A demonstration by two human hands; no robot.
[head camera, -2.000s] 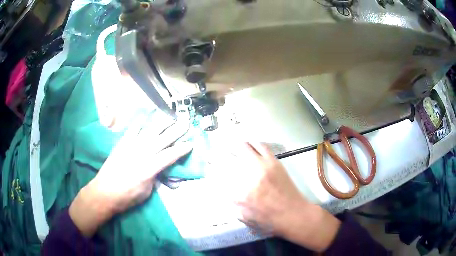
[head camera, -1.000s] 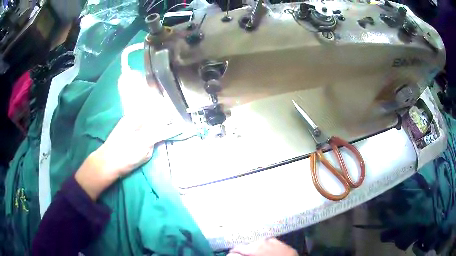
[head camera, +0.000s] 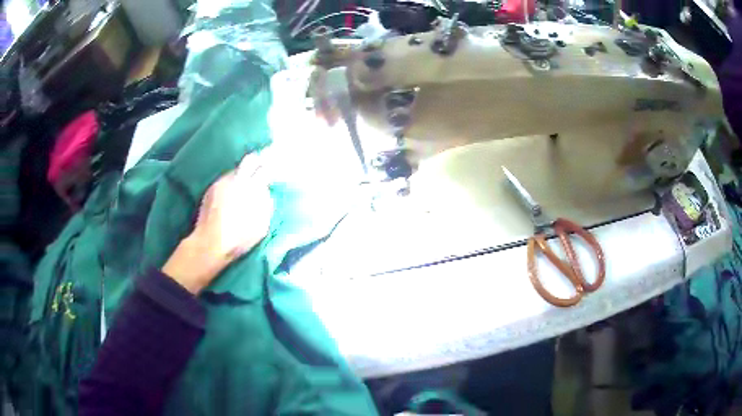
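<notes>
The green garment lies over the left part of the sewing table and hangs down its front. My left hand grips bunched green cloth left of the needle area; its fingertips are washed out by the lamp. The cloth's edge and a thin strip reach toward the presser foot, where glare hides any contact. My right hand is out of the picture. The beige sewing machine stands behind. Scissors with orange-brown handles lie on the machine bed, blades pointing up and left.
An accessory tray is at the table's right end. Crumpled translucent film lies behind the cloth at upper left. A pink item and green cloth with yellow embroidery are at the far left. Dark green cloth hangs at the right.
My right hand has left the machine bed, dropped to the front edge and gone out of view. My left hand has drawn back from the needle area with the cloth. The view has shifted.
</notes>
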